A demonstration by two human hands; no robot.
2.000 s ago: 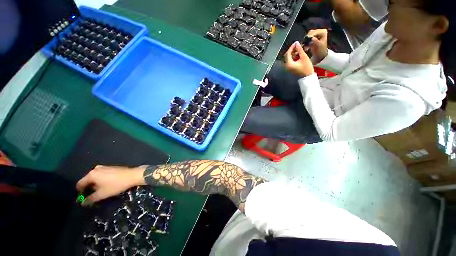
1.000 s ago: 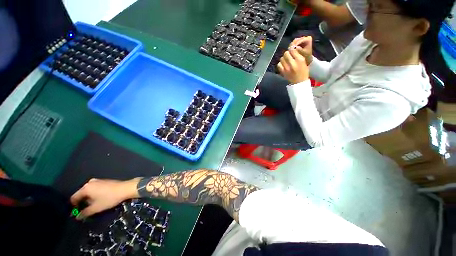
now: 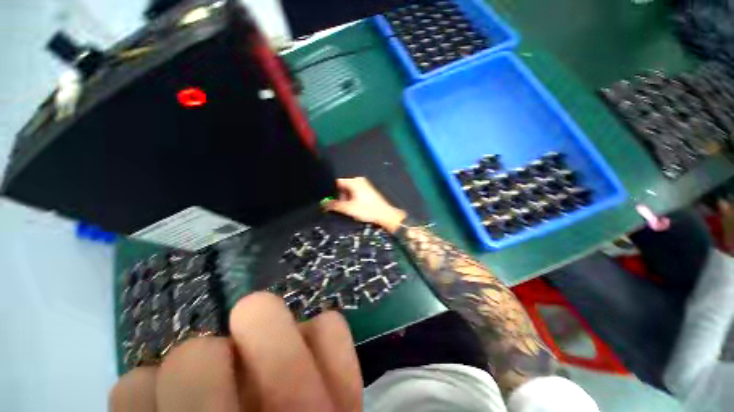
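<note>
My left hand [image 3: 249, 362] is large and close to the camera at the bottom, with its fingers curled. Whether it grips anything is hidden. My right hand [image 3: 360, 201] is at the right lower edge of the black machine [image 3: 161, 153], fingertips beside a small green glow. I cannot tell if it holds a part. A loose pile of small black modules [image 3: 342, 269] lies just in front of it on the bench. The blue tray [image 3: 555, 105] to the right holds rows of modules [image 3: 523, 193] along its near end.
A second blue tray [image 3: 501, 26] of modules stands behind. A dense block of modules [image 3: 173, 294] is at left, beside clear plastic [image 3: 237, 261]. A keyboard [image 3: 330, 84] and black mat [image 3: 382, 165] lie behind. More modules [image 3: 672, 117] and a seated person's sleeve [image 3: 704, 322] are at right.
The view has swung left, so the trays sit farther right. The black machine and my left hand have come into view. My right hand is still by the green glow.
</note>
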